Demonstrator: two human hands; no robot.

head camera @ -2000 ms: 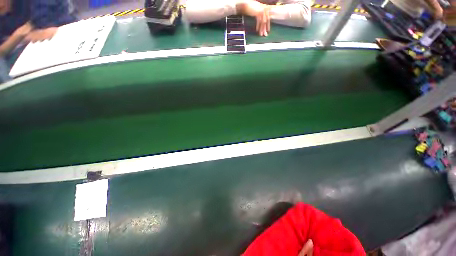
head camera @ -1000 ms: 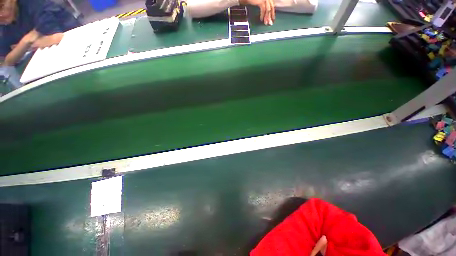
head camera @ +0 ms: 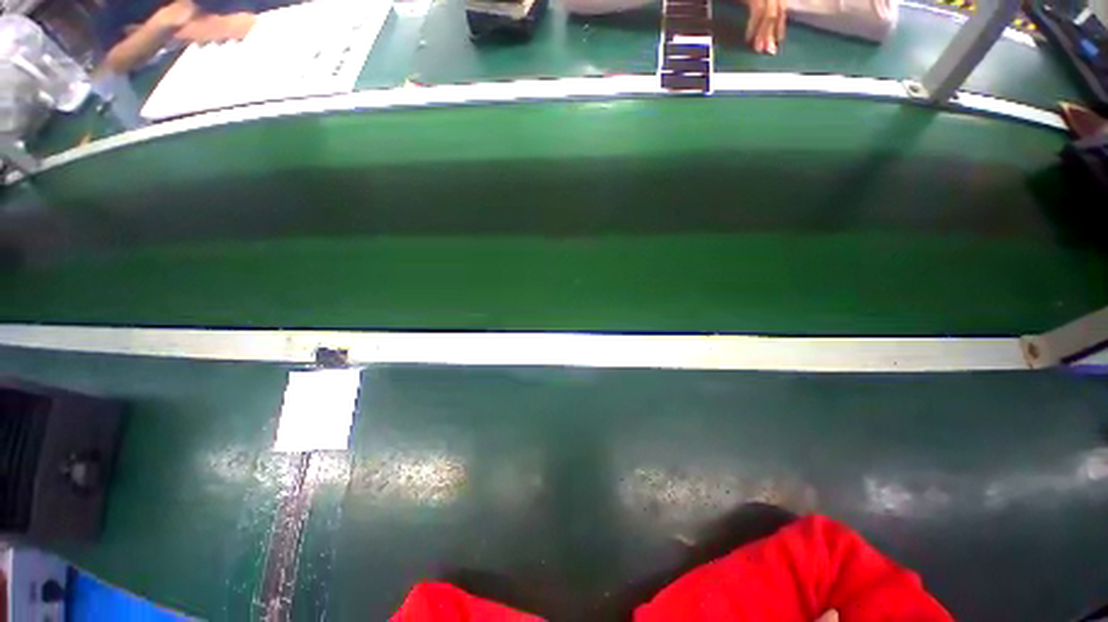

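Note:
Two red sleeves rest on the near bench edge at the bottom, the larger one right of centre and a smaller part left of it. A small bit of a finger shows at the bottom edge against the larger sleeve; which hand it belongs to I cannot tell. The rest of both my hands is hidden or cut off, and no held object shows. The dark green bench lies in front, with a blank white paper label above a worn tape line. Beyond is the green conveyor belt between pale rails.
A black vented box with a knob stands at left, above a blue panel. Across the belt are a white sheet under a person's hands, a black block, a dark compartment strip and another person's hand. Metal posts stand at right.
The view has turned left and down. More of the black box and the blue panel shows, a second part of red sleeve has appeared, and the coloured parts at right have left the picture.

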